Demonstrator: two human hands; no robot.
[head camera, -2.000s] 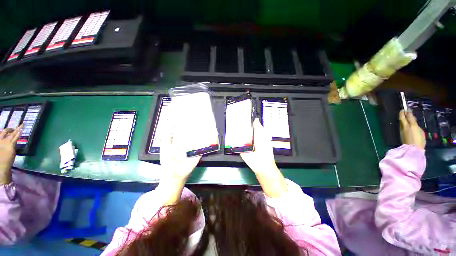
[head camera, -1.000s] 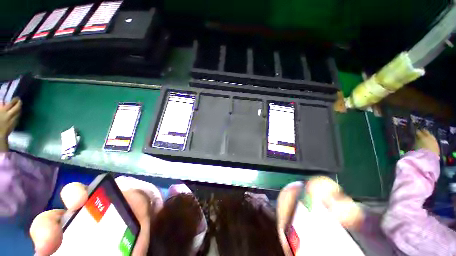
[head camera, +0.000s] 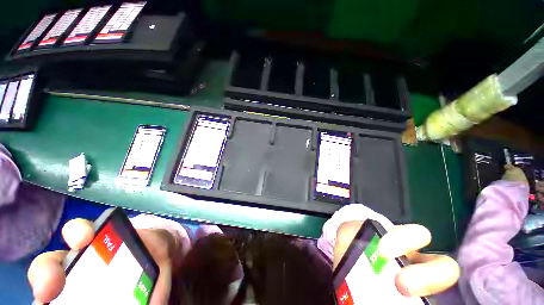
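My left hand (head camera: 156, 257) is shut on a smartphone (head camera: 98, 277) at the lower left. Its white screen shows a red FAIL block and a green block. My right hand (head camera: 426, 262) is shut on another smartphone (head camera: 376, 275) at the lower right, with a green block and a red block on white. Both phones are cut off by the bottom edge. The phone tray (head camera: 288, 156) lies in front of me. It holds a lit phone (head camera: 203, 152) in its leftmost slot and a lit phone (head camera: 334, 165) in the fourth slot.
A loose phone (head camera: 143, 153) and a crumpled white scrap (head camera: 78, 172) lie on the green mat. A tray stack (head camera: 156, 37) with lit phones is at far left, an empty tray (head camera: 319, 102) behind. A wrapped post (head camera: 468, 113) slants at right. Neighbouring workers' sleeves (head camera: 494, 223) show at both sides.
Two seconds ago both hands were at the tray's middle slots; the two phones are now lifted out and held near me. Since one second ago, the right phone shows more clearly and is tilted.
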